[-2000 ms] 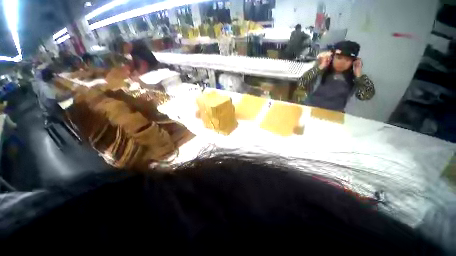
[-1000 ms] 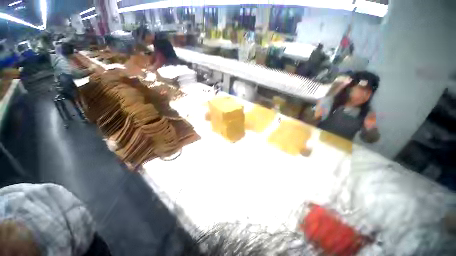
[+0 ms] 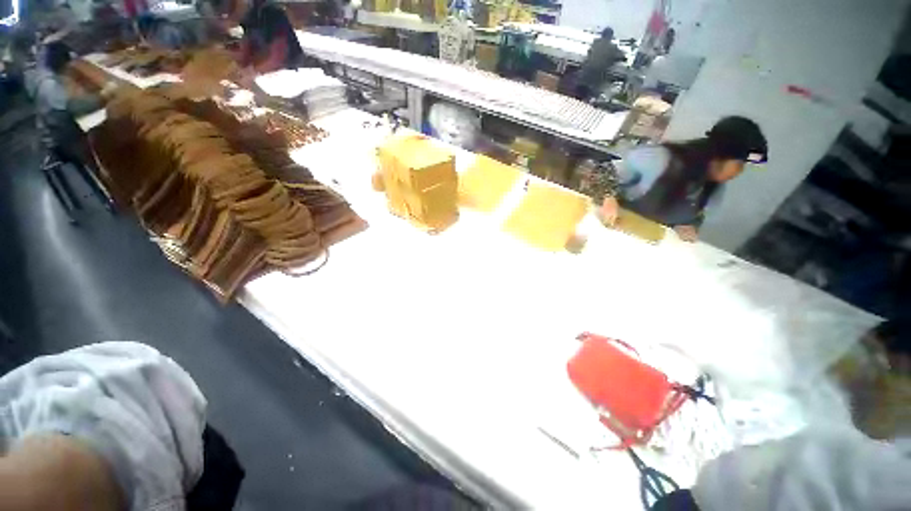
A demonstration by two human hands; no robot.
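Note:
A red pouch (image 3: 621,386) with a thin strap lies on the white table. Dark looped scissors handles (image 3: 654,481) and a thin stick-like item (image 3: 557,441) lie near it. My left arm shows at the lower left as bare skin and a loose pale sleeve cover; the hand is out of the picture. A pale sleeve comes in at the lower right, close to the scissors, with a small dark shape at its end; I make out no right hand.
A long heap of brown bag panels (image 3: 215,185) runs along the left table edge. A tan block stack (image 3: 420,185) and flat tan panels (image 3: 544,215) lie mid-table. A person in a dark cap (image 3: 689,175) leans at the far side. Clear plastic (image 3: 789,319) covers the right part.
The view has turned down and steadied, so the pouch and scissors show clearly. The person across has lowered both hands from the head to the table. The right sleeve has come into view.

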